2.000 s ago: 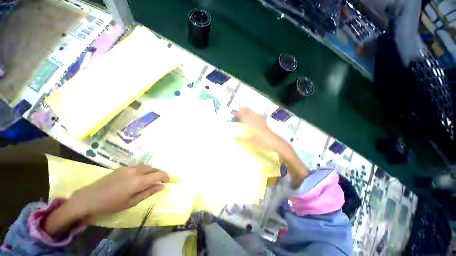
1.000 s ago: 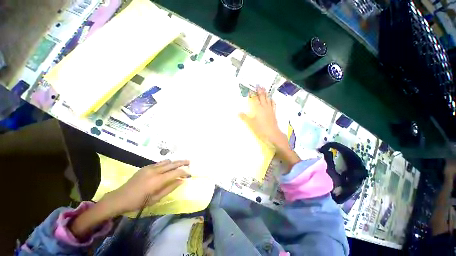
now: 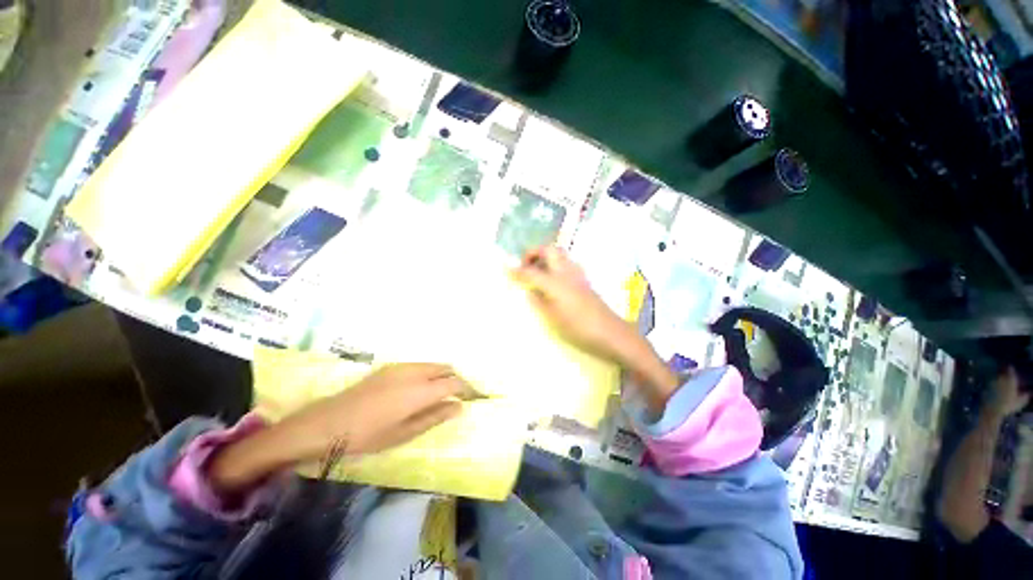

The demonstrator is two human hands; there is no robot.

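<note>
A large pale yellow sheet [image 3: 578, 380] lies on the bench in front of me, its middle washed out by glare. My left hand [image 3: 391, 414] rests palm down on the sheet's near part, which hangs over the bench's front edge. My right hand [image 3: 566, 297] is over the sheet's far right part, with thumb and fingers drawn together at its far edge. Whether a small piece is between those fingertips cannot be told.
A yellow stack [image 3: 215, 147] lies at left. Black cylinders [image 3: 553, 25] stand on the green belt [image 3: 646, 79]. A black looped item [image 3: 793, 380] lies right of my right sleeve. Another person's arm [image 3: 974, 476] shows at far right.
My right hand has gone from flat with spread fingers to fingers drawn together, nearer to me. The yellow sheet's near part has shifted right with my left hand. The view has shifted.
</note>
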